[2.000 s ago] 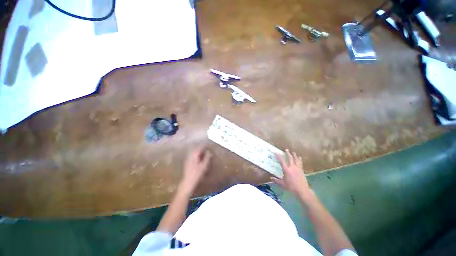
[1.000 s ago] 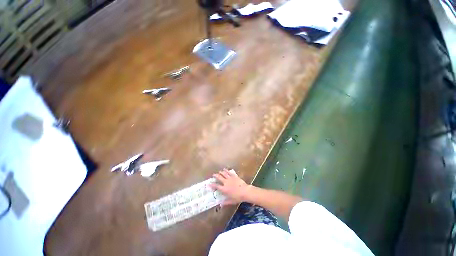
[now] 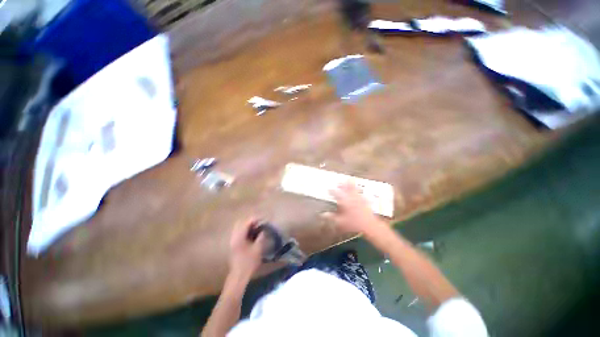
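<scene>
A pale card strip (image 3: 309, 182) with faint printed marks lies on the brown table near its front edge. My right hand (image 3: 350, 205) rests on the strip's right half, fingers over it; I cannot tell if it grips it. My left hand (image 3: 247, 245) is to the left of the strip and holds the grey mesh glove (image 3: 287, 252) with its dark cuff, close to the table's front edge. The picture is blurred.
Two silver clamps (image 3: 212, 174) lie left of the strip, and two more (image 3: 264, 103) lie further back. A shiny metal plate (image 3: 353, 77) stands behind. A marker sheet on cloth (image 3: 105, 145) is at left, white pieces (image 3: 539, 62) at right, a blue object (image 3: 99, 39) back left.
The view has swung round. My left hand, out of view one second ago, is back and has taken hold of the glove that lay on the table. My right hand stays on the strip.
</scene>
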